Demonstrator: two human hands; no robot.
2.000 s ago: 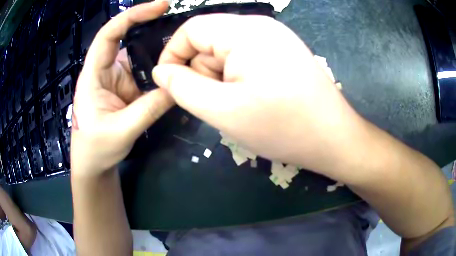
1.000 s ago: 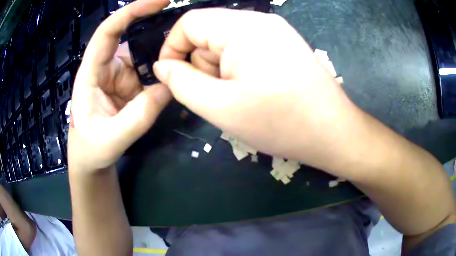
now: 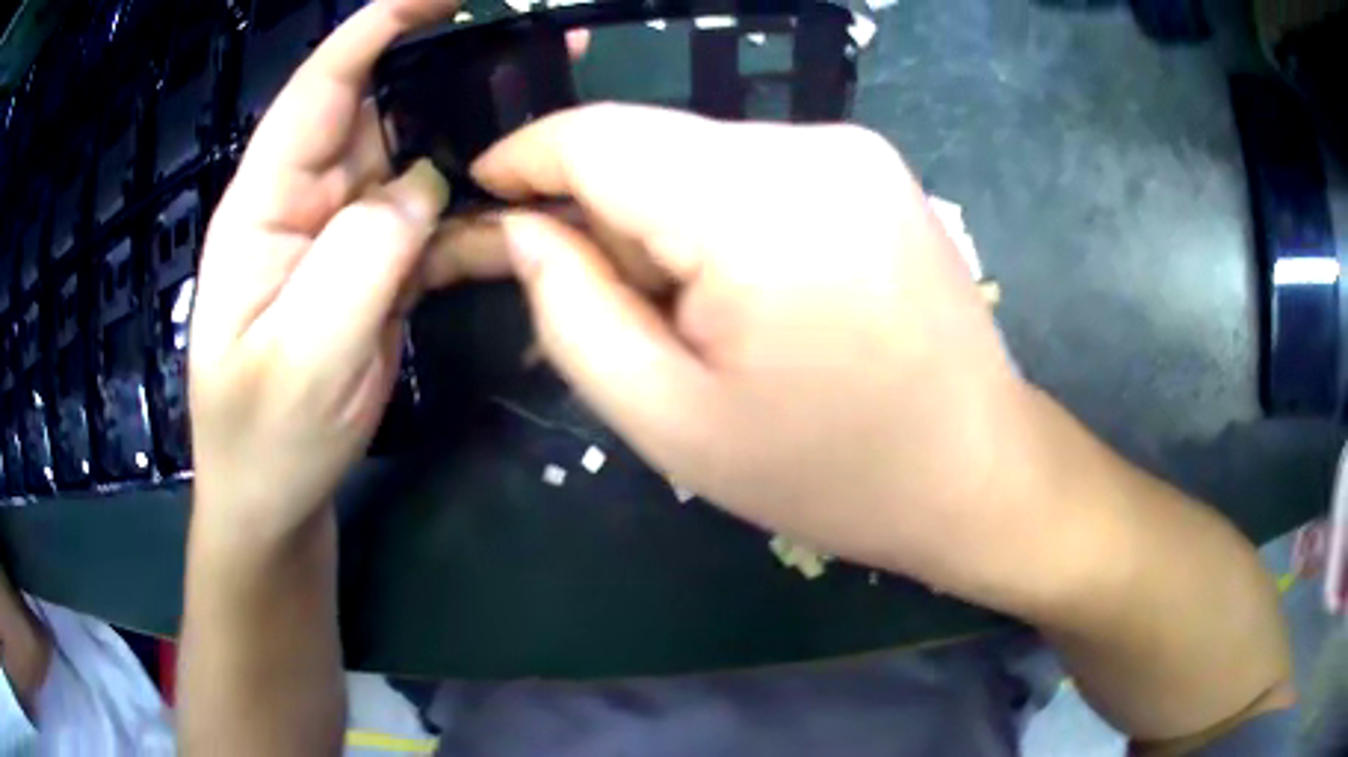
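Observation:
A black glossy phone housing [image 3: 636, 67] with window openings lies across the top centre. My left hand [image 3: 303, 266] grips its left end, fingers behind and thumb in front. A small yellowish piece [image 3: 424, 185] shows at my left thumb tip. My right hand [image 3: 754, 296] is in front of the housing, thumb and fingers curled close together near its lower left edge. Its fingertips are blurred, and I cannot tell whether they hold anything. Cream pads [image 3: 800, 556] lie below my right hand, which hides part of the heap.
A shiny black blister tray [image 3: 111, 296] with housings fills the left. Two tiny white squares [image 3: 574, 466] lie on the dark green mat. More whitish pads [image 3: 954, 237] lie right of my right hand. A dark glossy slab [image 3: 1301, 266] is at far right. A person's white sleeve [image 3: 89, 688] shows lower left.
The housing's window openings are now more exposed. My right hand has moved slightly down and right. The yellowish piece now shows at my left thumb. The view has shifted slightly.

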